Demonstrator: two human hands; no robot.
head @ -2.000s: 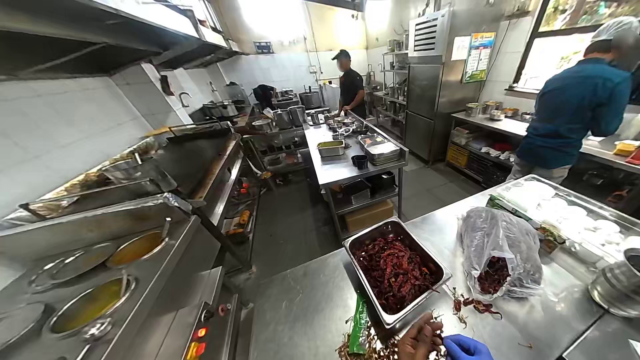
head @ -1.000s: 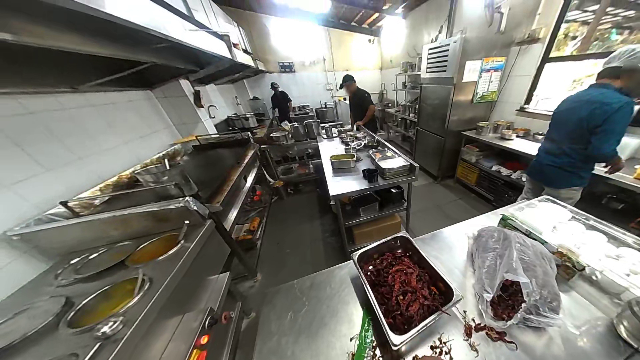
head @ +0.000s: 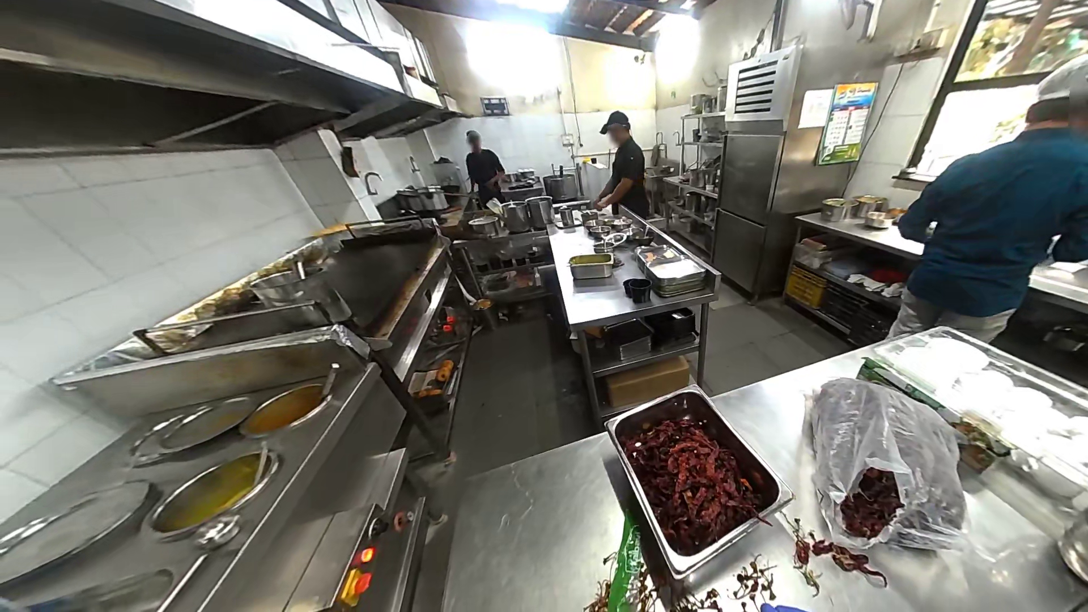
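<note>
A steel pan of dried red chillies (head: 693, 480) stands on the near steel table (head: 527, 518). To its right lies a clear plastic bag (head: 888, 459), its open mouth showing more dried chillies (head: 871, 503). Loose chillies (head: 841, 558) and stalks (head: 752, 582) are scattered on the metal near the front, beside a green plastic packet (head: 627, 561). Only a sliver of my blue-gloved right hand (head: 780, 608) shows at the bottom edge, just right of the stalks; its fingers and anything in them are hidden. My left hand is out of frame.
A clear-lidded tray of white round items (head: 986, 382) sits at right. Vessels of orange (head: 289, 408) and yellow liquid (head: 212, 493) are set in the left counter. Beyond stands a central steel table (head: 574, 302). People stand at the back (head: 627, 174), (head: 484, 170) and right (head: 990, 221).
Both my hands, bare left and gloved right, showed at the bottom two seconds ago; now only a bit of the glove does. The view has tilted up. The worker at the back left has straightened up.
</note>
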